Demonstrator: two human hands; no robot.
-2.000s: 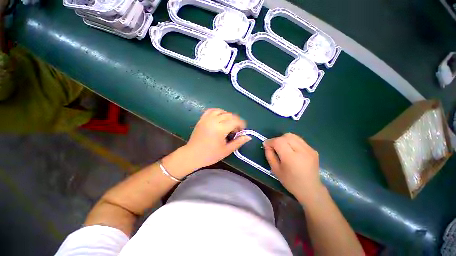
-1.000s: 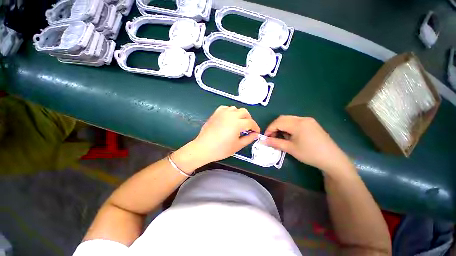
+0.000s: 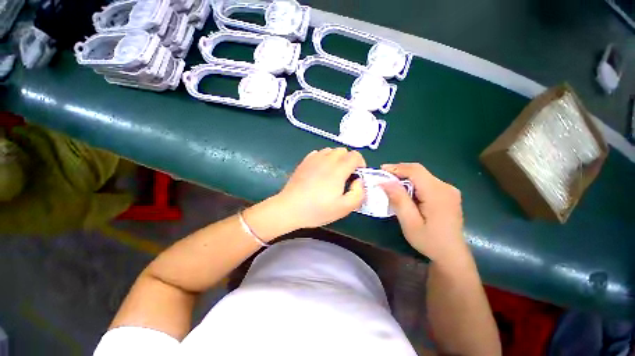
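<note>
A white plastic housing frame [image 3: 376, 198] is held between both hands at the bench's near edge. Its round disc end shows between the fingers; the rest is hidden behind my left hand. My left hand [image 3: 324, 186] grips the frame from the left, fingers curled. My right hand [image 3: 428, 208] holds the disc end from the right, with its thumb over the disc. Whether a small clear strip is between the fingertips cannot be seen. Laid-out frames [image 3: 360, 128] lie flat in slanted rows ahead of the hands.
Stacked frames [image 3: 139, 73] stand in piles at the upper left. An open brown parts box [image 3: 522, 174] with shiny clear pieces is at the right. A pale line [image 3: 480, 67] runs along the green bench, with a single line piece [image 3: 608, 69] beyond it. Red stools show below the bench.
My right hand has shifted its hold around the disc end, its thumb now over the disc. The frame's loop, visible two seconds ago, is now mostly covered. The view has shifted slightly.
</note>
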